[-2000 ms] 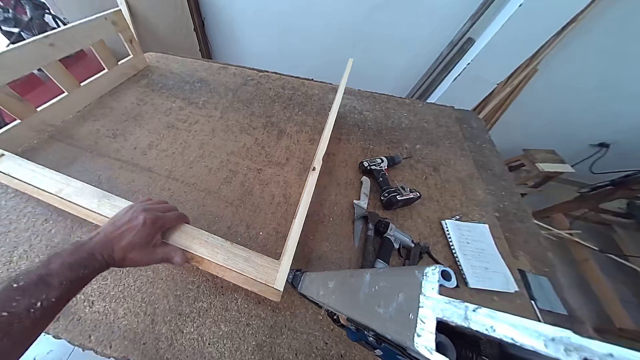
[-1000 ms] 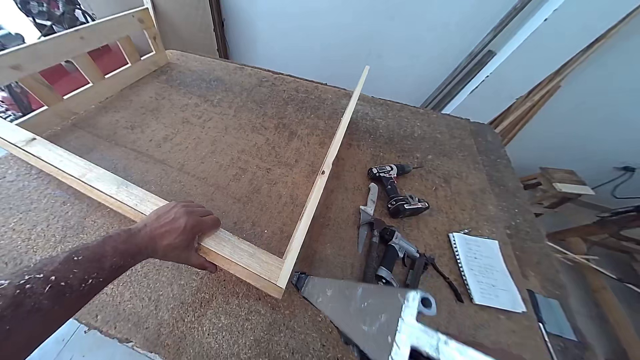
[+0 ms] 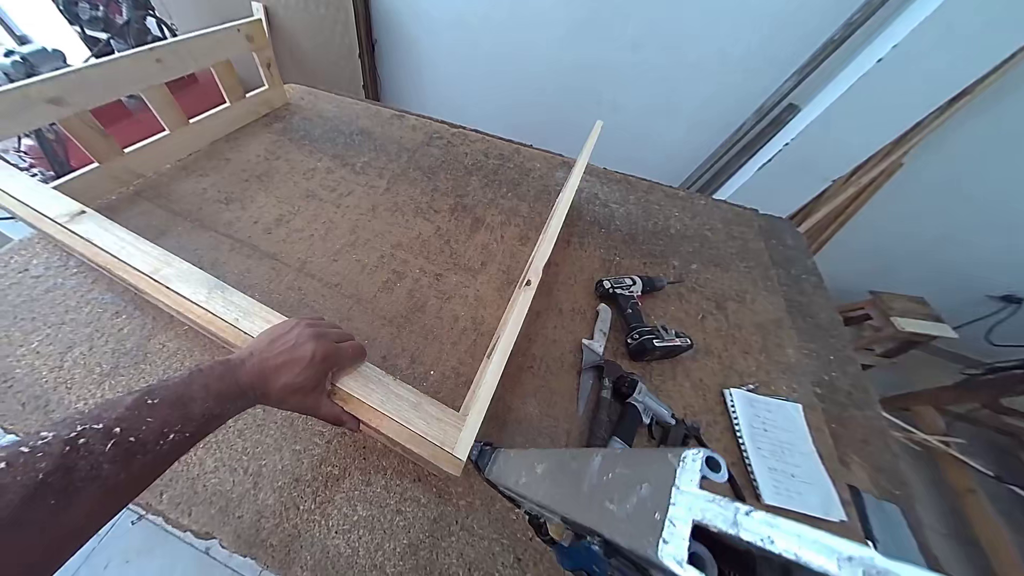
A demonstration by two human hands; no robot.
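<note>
My left hand (image 3: 300, 372) grips the long wooden rail (image 3: 176, 280) of a frame that lies on the chipboard bench top. A narrow wooden strip (image 3: 532, 276) meets the rail's near right end at a corner and reaches toward the far edge. At the far left the slatted wooden end panel (image 3: 152, 104) of the frame stands up. The tip of a large grey tool (image 3: 592, 484), maybe a nail gun, touches or nearly touches the corner. My right hand is not in view.
Right of the strip lie a cordless drill (image 3: 640, 320), a handsaw (image 3: 592, 360) and an air tool (image 3: 640, 408). Further right is a spiral notepad (image 3: 788, 452) with writing. Beyond the bench edge stands a small wooden stool (image 3: 892, 320); lengths of wood lean on the wall.
The view has shifted, so the bench lies further right in it. My left hand still grips the rail, and the grey tool stays at the corner.
</note>
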